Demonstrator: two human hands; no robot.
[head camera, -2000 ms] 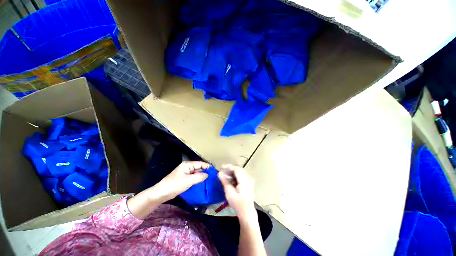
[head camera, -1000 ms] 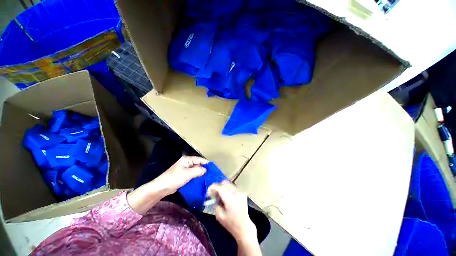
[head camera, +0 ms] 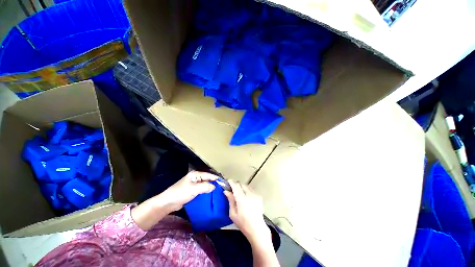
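A bright blue sewn piece (head camera: pixel 209 207) hangs over my lap, just in front of the carton flap. My left hand (head camera: pixel 194 186) pinches its upper edge. My right hand (head camera: pixel 244 202) holds small metallic thread snips (head camera: pixel 223 183), mostly hidden by the fingers, with the tip at the piece's top edge near my left fingertips. Whether the blades are open or closed cannot be told.
A large carton (head camera: pixel 359 78) tipped toward me holds a heap of blue pieces; one loose piece (head camera: pixel 256 127) lies on its flap (head camera: pixel 208 136). A smaller carton (head camera: pixel 52 103) at left holds more pieces. A black crate (head camera: pixel 136 77) and blue bin (head camera: pixel 67 31) stand behind.
My right hand has moved up from the lower part of the piece to its top edge, close to my left hand. The snips now show at that edge.
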